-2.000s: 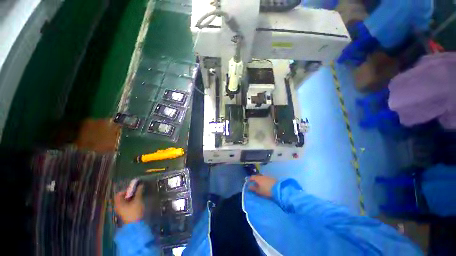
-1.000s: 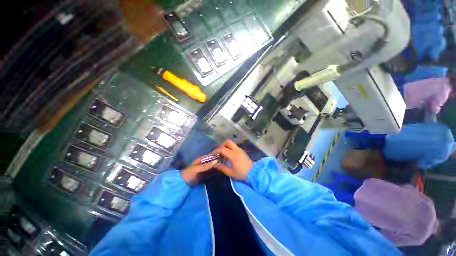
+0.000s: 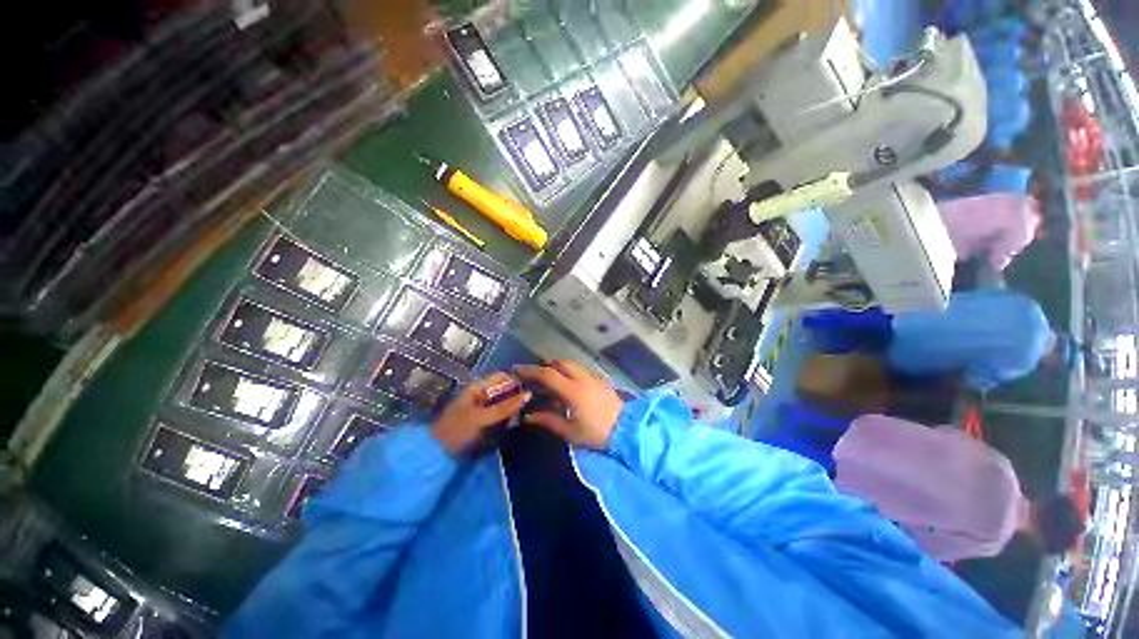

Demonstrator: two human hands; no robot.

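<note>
My left hand (image 3: 472,414) holds a small dark, reddish phone assembly (image 3: 500,388) close in front of my body, tilted nearly edge-on. My right hand (image 3: 580,402) is beside it with bent fingers at the assembly's right end; whether they grip it cannot be told. A clear blister tray (image 3: 354,327) with two rows of phone assemblies lies on the green bench to the left. Another clear tray (image 3: 565,78), part-filled, lies further up the bench.
A yellow-orange handled tool (image 3: 493,209) and a thin yellow stick (image 3: 455,225) lie between the trays. The white screw-fastening machine (image 3: 904,245) stands at right centre. Stacked trays (image 3: 187,162) are upper left. People in blue (image 3: 974,340) and pink (image 3: 931,484) smocks are at the right.
My left hand went from above the near tray to my front, where both hands came together by one second ago. Since then they have barely moved. The view has turned.
</note>
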